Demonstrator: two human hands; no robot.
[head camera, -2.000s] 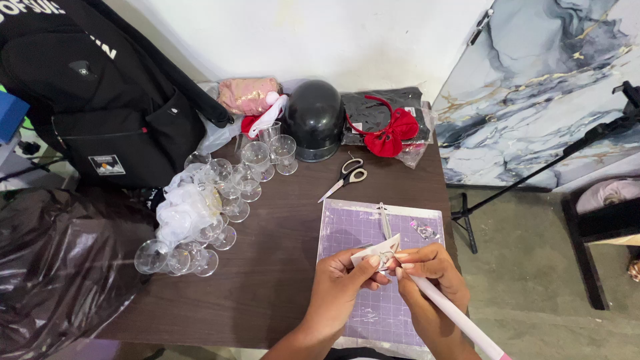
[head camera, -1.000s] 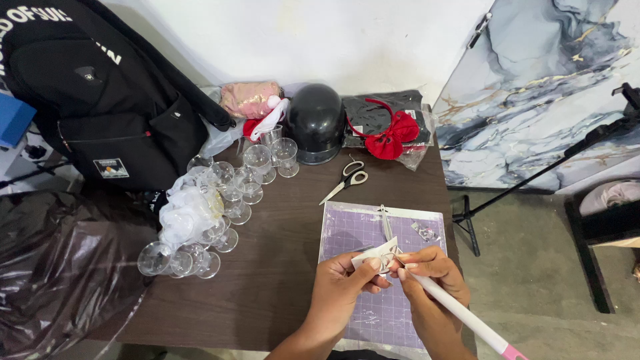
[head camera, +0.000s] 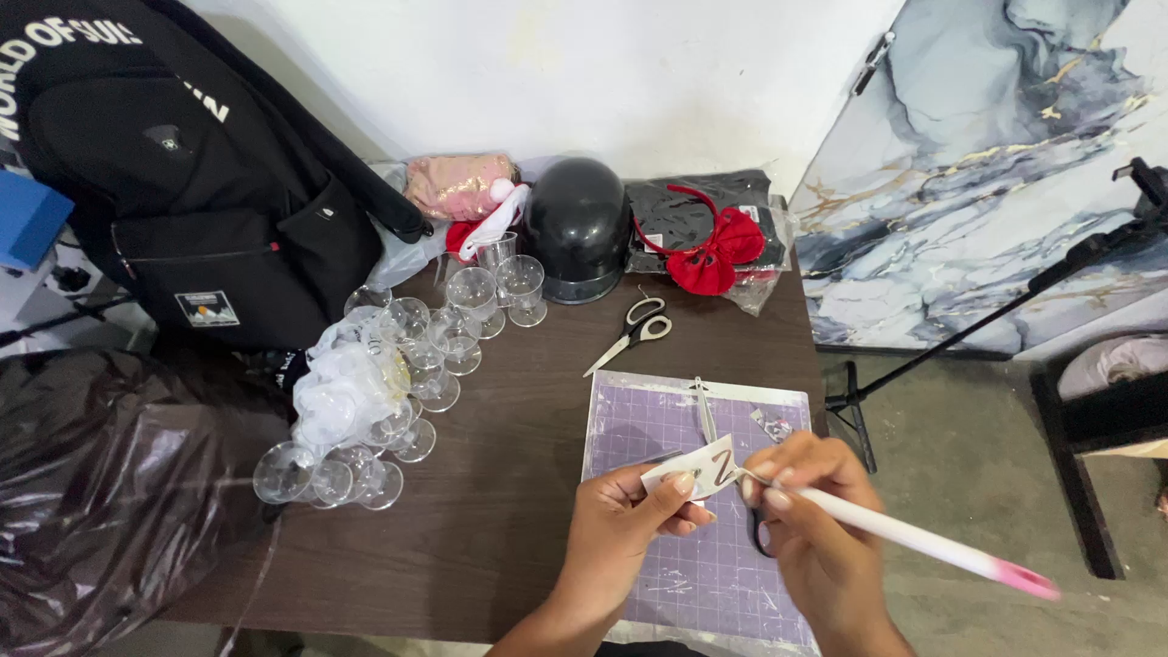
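Over a purple gridded cutting mat (head camera: 693, 584), my left hand (head camera: 630, 520) pinches a small white sheet (head camera: 712, 467) with dark brown curved lettering on it. My right hand (head camera: 817, 511) grips a white weeding tool with a pink end (head camera: 912, 537); its thin metal tip is at the sheet's right edge. Metal tweezers (head camera: 704, 415) lie at the mat's top, and a scrap of clear film with dark bits (head camera: 771, 424) is beside them. Part of a black handle (head camera: 759, 532) shows between my hands, mostly hidden. Scissors with black and white handles (head camera: 641, 327) rest above the mat.
Clear plastic goblets (head camera: 429, 356) and white tulle (head camera: 342, 388) stand left of the mat. Behind are a black helmet (head camera: 577, 228), a red bow headband (head camera: 716, 251) and a pink sequined pouch (head camera: 464, 185). A black backpack (head camera: 210, 219) is at left, a tripod (head camera: 949, 342) at right.
The sheet in my left hand now lies turned with its lettering showing. My right hand has moved slightly away from my left, and the tool's pink end has swung upward.
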